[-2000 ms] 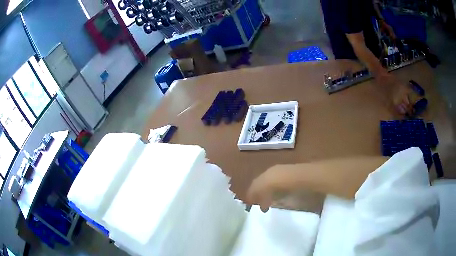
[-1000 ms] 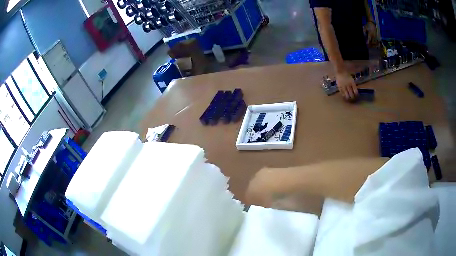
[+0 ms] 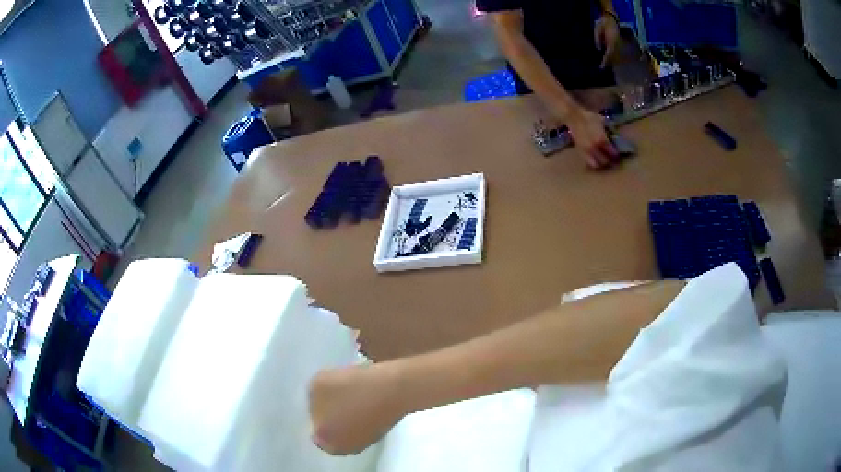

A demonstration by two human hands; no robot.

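My right hand (image 3: pixel 355 410) reaches in from the right, at the lower middle, over the white foam stacks. It looks curled, and its fingertips are hidden, so I cannot tell whether it holds anything. Thick white foam stacks (image 3: pixel 221 369) stand along the near left table edge. More flat white foam (image 3: pixel 466 433) lies below my forearm. A white edge shows just behind my forearm. My left hand is not in view.
On the brown table (image 3: pixel 544 240) are a white tray (image 3: pixel 383 226) of loose parts, dark-blue blocks (image 3: pixel 349 192) and a larger block group (image 3: pixel 701 238). Across it, a person's hand (image 3: pixel 595 143) is at a dark piece beside a metal rail (image 3: pixel 678 97).
My right hand has moved left onto the foam stacks. The view has shifted, so the table things appear further left. The other person's hand stays near the rail, at a dark piece.
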